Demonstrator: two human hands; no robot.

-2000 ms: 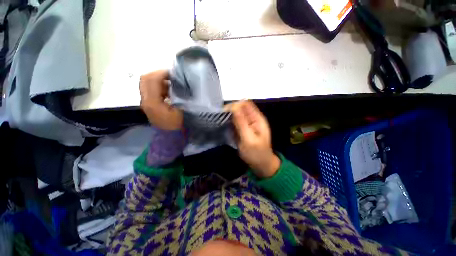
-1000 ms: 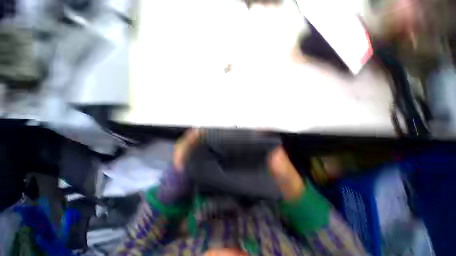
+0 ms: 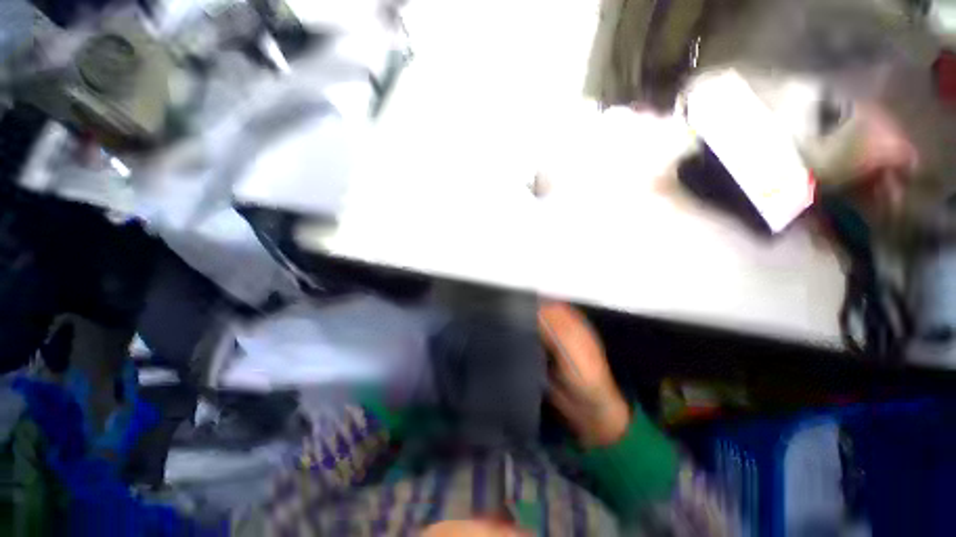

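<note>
A dark fabric panel hangs over my lap just below the table's front edge, blurred by motion. My right hand is at the panel's right edge and holds it there, fingers pointing up. My left hand cannot be made out; only a blurred green cuff shows left of the panel.
The white table is in front. A phone and dark shears lie at right. A blue basket is at lower right. Pale cloth lies at left. A beige machine body is at upper left.
The view has swung left. The grey and striped cloth held up earlier now shows as a dark panel over my lap. My left hand, earlier at the cloth's left edge, is no longer distinguishable.
</note>
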